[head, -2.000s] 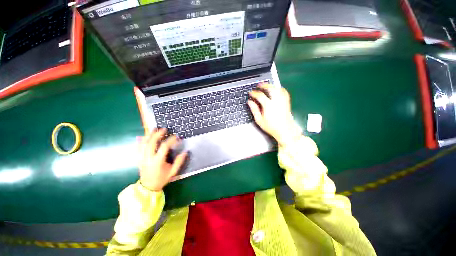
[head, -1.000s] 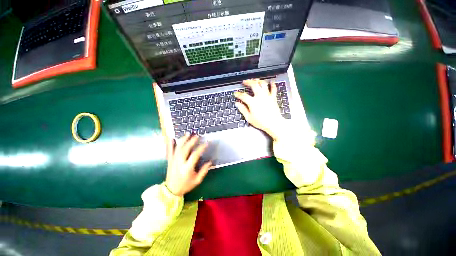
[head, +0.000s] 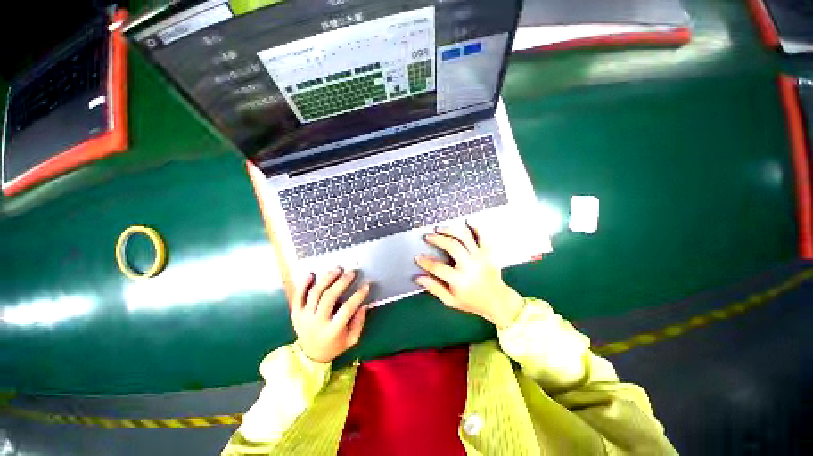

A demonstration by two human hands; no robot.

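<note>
An open laptop (head: 521, 227) stands in front of me on the green bench, turned slightly. Its screen shows a white keyboard test window (head: 357, 67) with a mostly green key layout. The dark keyboard (head: 392, 191) is uncovered. My left hand (head: 328, 313) rests at the front left edge of the palm rest, fingers spread, holding nothing. My right hand (head: 462, 274) lies at the right part of the touchpad (head: 383, 267), fingers apart and empty.
A yellow tape roll (head: 141, 252) lies left of the laptop, a small white block (head: 584, 214) right of it. Other laptops on orange-red trays stand at the back left (head: 67, 98), back right (head: 597, 13) and far right. Yellow-black tape (head: 713, 313) marks the floor beyond the bench.
My right hand has moved from the keys down to the touchpad area. My left hand stays near the front left of the palm rest. The camera view has shifted a little.
</note>
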